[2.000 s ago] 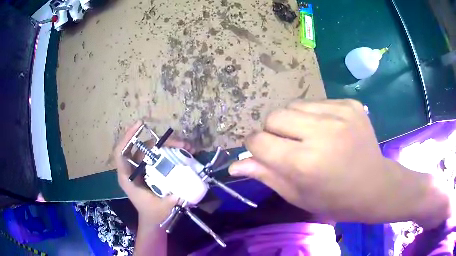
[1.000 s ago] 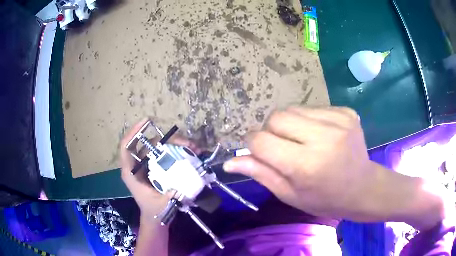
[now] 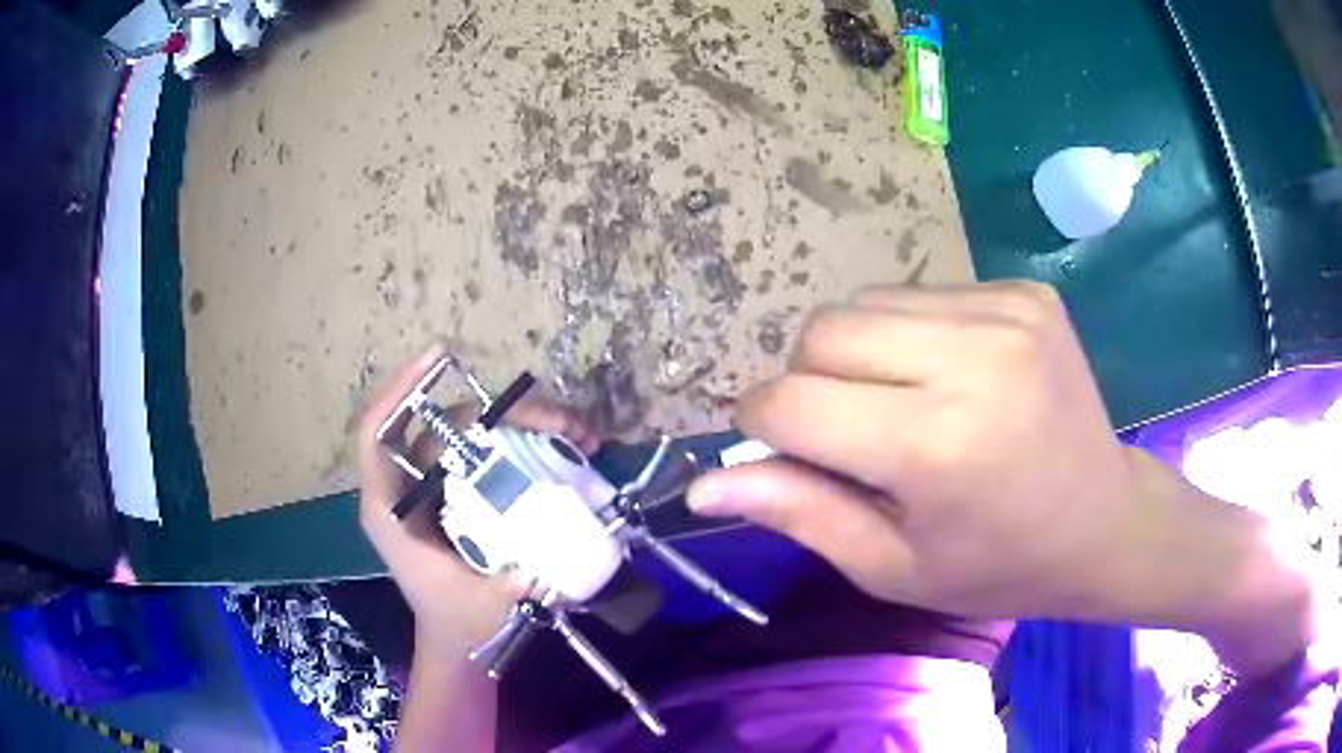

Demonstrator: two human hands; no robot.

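Note:
My left hand [image 3: 427, 552] holds a glossy white model motorcycle body [image 3: 552, 541] from below and behind, over the front edge of the bench. A metal loop and coil spring [image 3: 442, 430] with a black crossbar are at its upper left end. Two long silver rods [image 3: 704, 577] point to the lower right, with short dark levers beside them. My right hand [image 3: 927, 441] is closed around a thin white stick [image 3: 748, 453], mostly hidden in the fist. A thin part runs from the stick toward the body's right side; whether it touches is unclear.
A stained cardboard mat [image 3: 339, 221] lies on the green bench [image 3: 1016, 74]. A dark lump [image 3: 861, 40], a green item [image 3: 924, 88] and a white squeeze bottle [image 3: 1086, 191] are at the right. White models [image 3: 221, 27] stand far left. Blue bins [image 3: 1074, 684] are below the bench edge.
The model and my left hand have shifted slightly right since the first frame. My right hand moved slightly left, then back right, still holding the stick. The bench view shifted slightly.

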